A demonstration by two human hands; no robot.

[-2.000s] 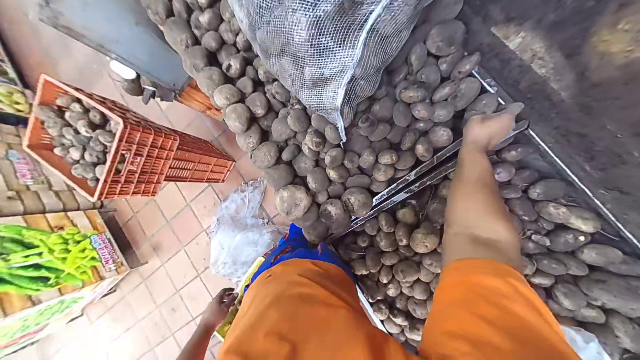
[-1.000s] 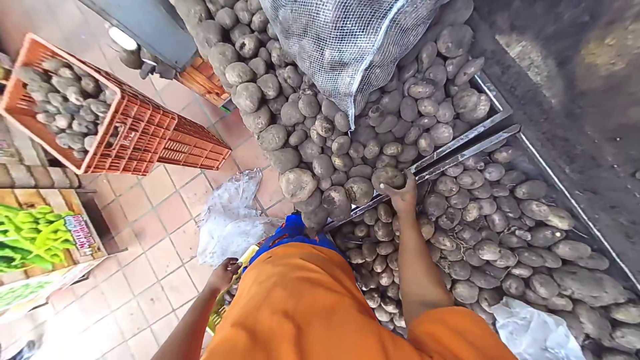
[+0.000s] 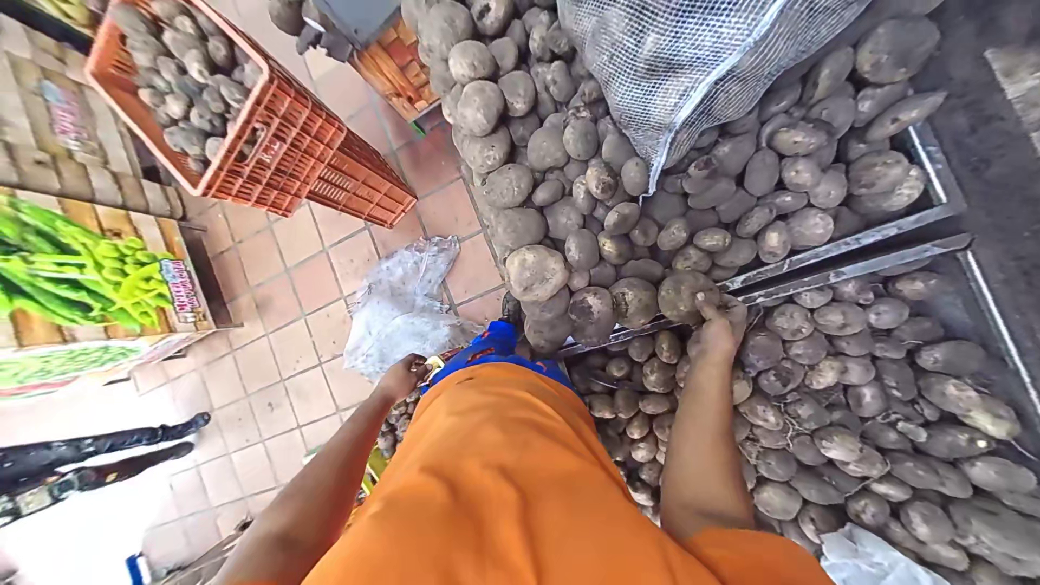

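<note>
In the head view my right hand (image 3: 719, 323) is closed on a large brown potato (image 3: 684, 297) at the metal divider (image 3: 845, 252) between two bins. Several big potatoes sit in a row to its left, along the lower edge of the upper potato pile (image 3: 569, 146). Beyond the divider, under my right forearm, lies a second pile of potatoes (image 3: 812, 390). My left hand (image 3: 404, 377) is low by my left hip, beside the blue cloth (image 3: 491, 341) at my waist; its fingers are bent near something yellowish, and what it holds cannot be made out.
A grey mesh sack (image 3: 691, 65) lies on the upper pile. Orange plastic crates (image 3: 276, 150) with tubers stand at the left, on the tiled floor. A crumpled clear plastic bag (image 3: 406, 309) is on the floor. Green vegetables (image 3: 81, 268) fill a wooden stand. A person's legs (image 3: 97, 451) show lower left.
My right hand was farther out at the metal bin edge two seconds ago; it came back along the divider and is on a large potato. My left hand stays by my hip.
</note>
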